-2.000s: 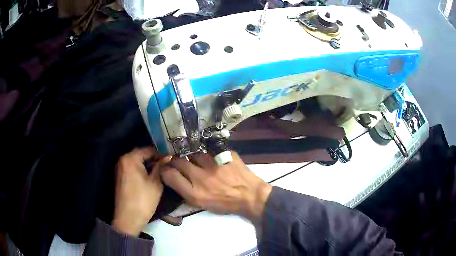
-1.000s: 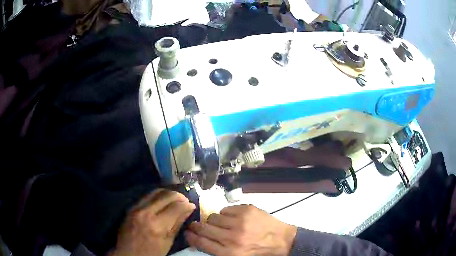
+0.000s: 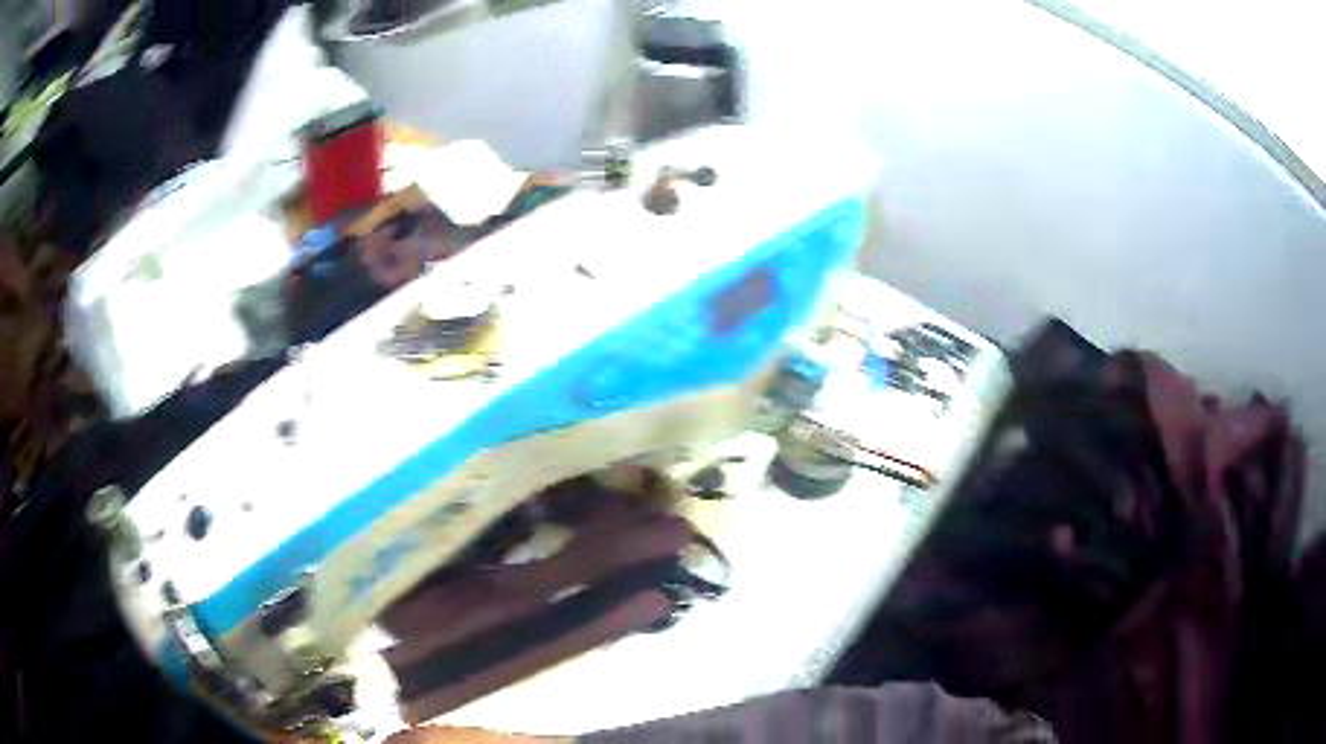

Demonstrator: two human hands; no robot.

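The white sewing machine (image 3: pixel 480 393) with a blue stripe lies diagonally across the blurred head view, its needle end at the lower left. Maroon-brown strips (image 3: pixel 538 581) and a black strip (image 3: pixel 545 632) lie under its arm. Black scissor handles (image 3: pixel 698 574) are at the strips' right end. Black fabric (image 3: pixel 58 611) is at the left behind the needle end. My left hand is out of view. A sliver of skin (image 3: pixel 495 737) and a grey sleeve (image 3: pixel 844 715) show at the bottom edge; what my right hand does is hidden.
A maroon and black garment pile (image 3: pixel 1120 552) is heaped right of the table. A round dark holder (image 3: pixel 810 462) with a thin metal tool and small metal parts (image 3: pixel 931 356) are at the table's right end. A red object (image 3: pixel 343 167) and white material (image 3: pixel 189 291) are behind the machine.
The view has swung right, so the machine now sits lower and further left. My left hand has left the picture; my right hand is nearly cut off. More of the garment pile shows.
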